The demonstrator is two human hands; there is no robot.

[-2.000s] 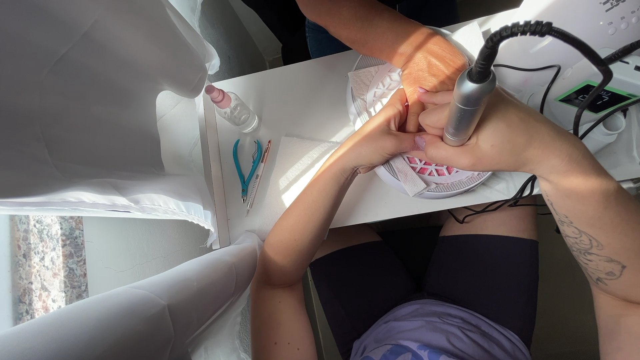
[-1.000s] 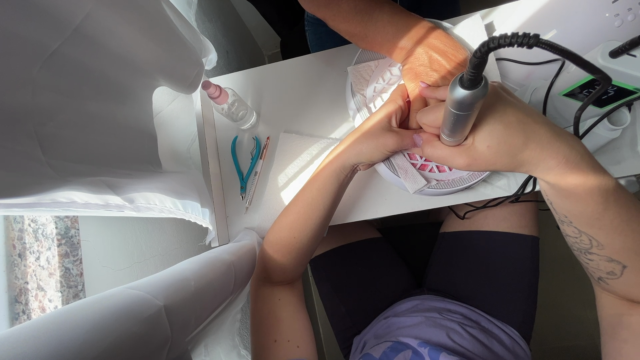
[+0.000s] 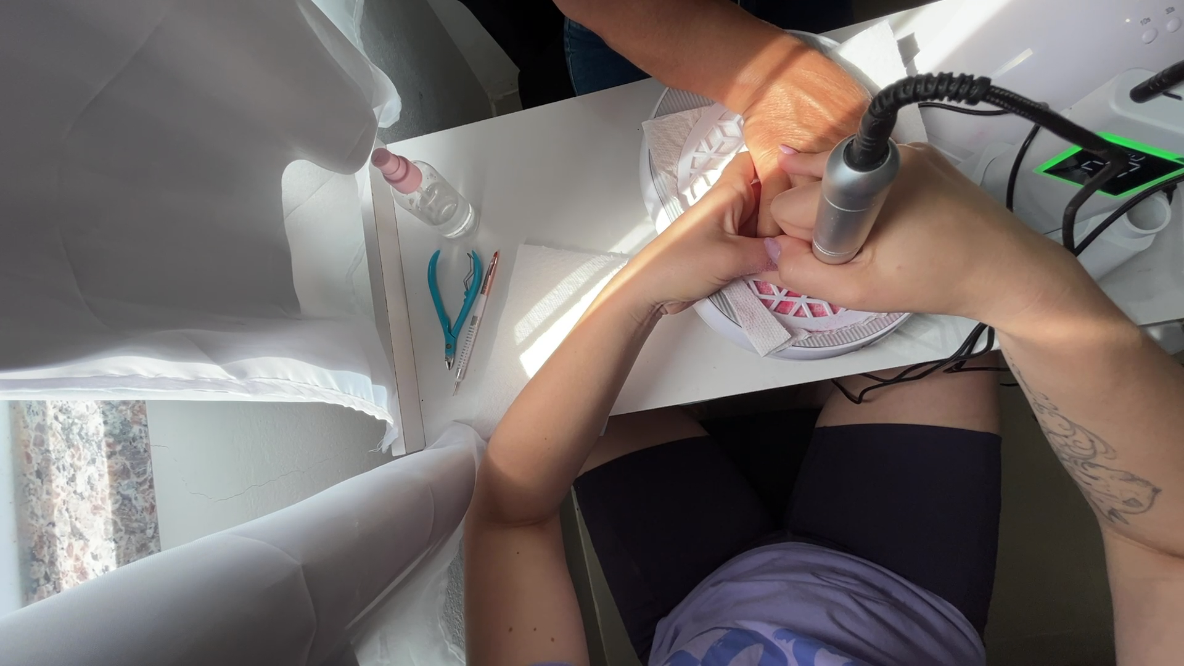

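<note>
My right hand point(image 3: 925, 240) is closed around the silver handpiece of an electric nail drill point(image 3: 848, 208), which stands nearly upright with its black cable rising from the top. Its bit is hidden under my fingers. My left hand point(image 3: 708, 245) grips a finger of another person's hand point(image 3: 800, 116), and my two hands touch at the thumbs. That person's hand reaches in from the far side, over a round white nail dust collector point(image 3: 819, 344) with a white lattice grille and pink showing beneath. Paper towel pieces point(image 3: 760, 319) lie on the collector.
On the white table point(image 3: 555, 157) at left are a spray bottle with pink top point(image 3: 430, 194), teal cuticle nippers point(image 3: 453, 310) and a slim pen-like tool point(image 3: 476, 319). A paper towel point(image 3: 560, 287) lies near my left forearm. The drill's control unit point(image 3: 1110, 166) and black cables are at right; white curtains hang left.
</note>
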